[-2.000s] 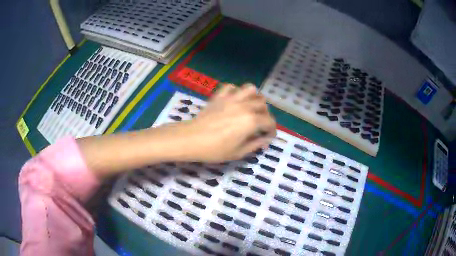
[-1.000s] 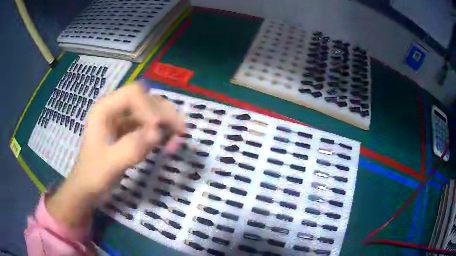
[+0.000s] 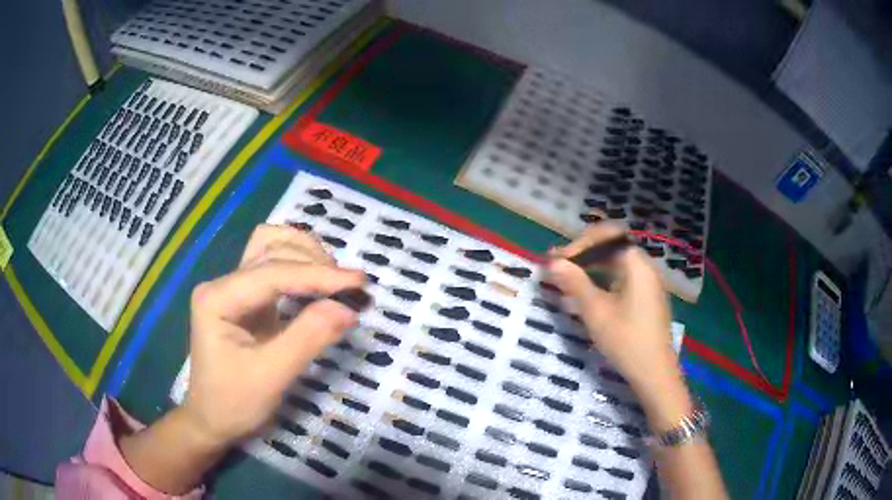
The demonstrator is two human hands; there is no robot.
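My left hand (image 3: 264, 342) is over the left part of the main foam tray (image 3: 673, 337), its thumb and forefinger closed on a small black part (image 3: 354, 291). My right hand (image 3: 616, 303) is over the tray's upper right part. It holds a dark pen-like test probe (image 3: 599, 252), tilted, with a thin red wire (image 3: 729, 293) running from its rear. The probe's tip is blurred near my fingers. The gap between part and probe is wide. The white main tray holds rows of dark parts, some with tan portions. My hands hide some rows.
The left foam tray (image 3: 93, 278) lies inside yellow tape. Stacked foam trays (image 3: 284, 83) stand at upper left. Another white tray (image 3: 489, 176) with crowded dark parts lies inside red tape, near a red label (image 3: 337, 145). A calculator-like device (image 3: 825, 322) and right-edge trays (image 3: 831, 459) are at right.
My right hand has come into view with the probe and red wire. My left hand has moved slightly right and lower over the main tray since one second ago. The camera view has shifted a little.
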